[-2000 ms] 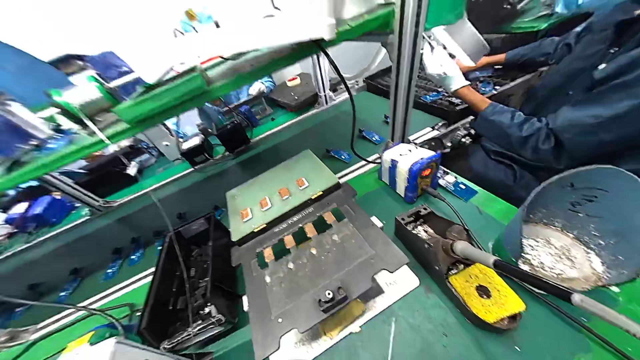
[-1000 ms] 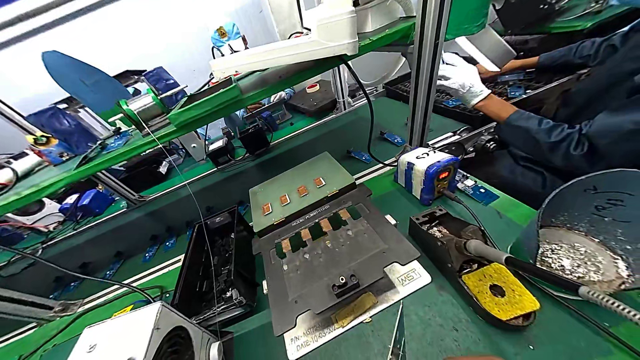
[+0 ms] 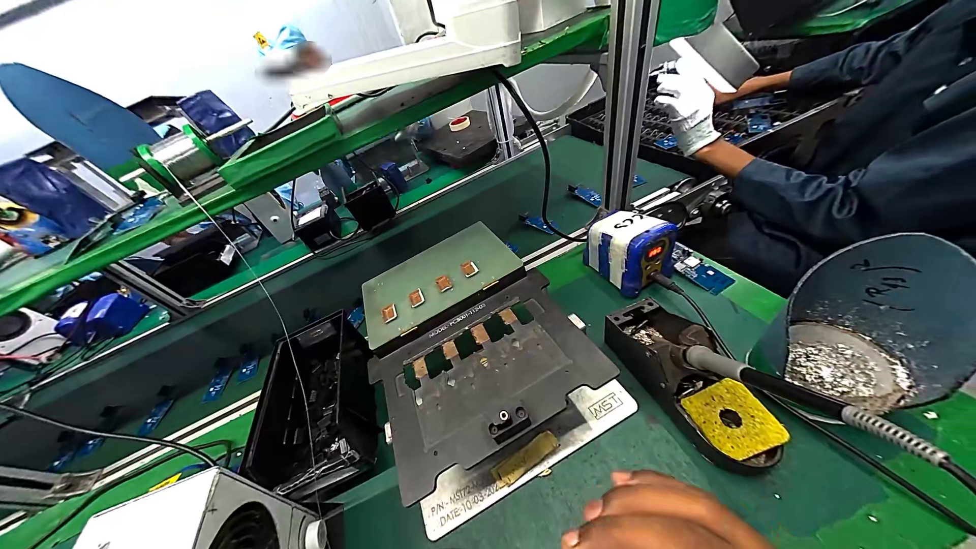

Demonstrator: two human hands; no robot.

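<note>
One bare hand [image 3: 663,515], seemingly my right, shows at the bottom edge over the green mat, its fingers curled and pointing left; whether it holds anything is hidden. My left hand is out of view. Beyond the hand lies a dark soldering fixture [image 3: 488,381] on a metal base plate, its green hinged lid [image 3: 442,286] raised and bearing several copper-coloured pads. To the right a soldering iron [image 3: 785,389] rests in its stand [image 3: 656,358], which holds a yellow sponge [image 3: 733,423]. Solder wire [image 3: 267,293] runs down from a spool [image 3: 183,158] on the shelf.
A black bin [image 3: 313,404] of small parts stands left of the fixture, near a white fan unit [image 3: 206,511]. At right are a blue soldering station [image 3: 631,252] and a cut-open tub [image 3: 884,320] with solder waste. A co-worker's gloved hand [image 3: 686,107] holds a pale object. A metal post [image 3: 629,107] rises behind.
A bare hand has come into view at the bottom edge. The co-worker's gloved hand stays near the pale object. The view has shifted since two seconds ago.
</note>
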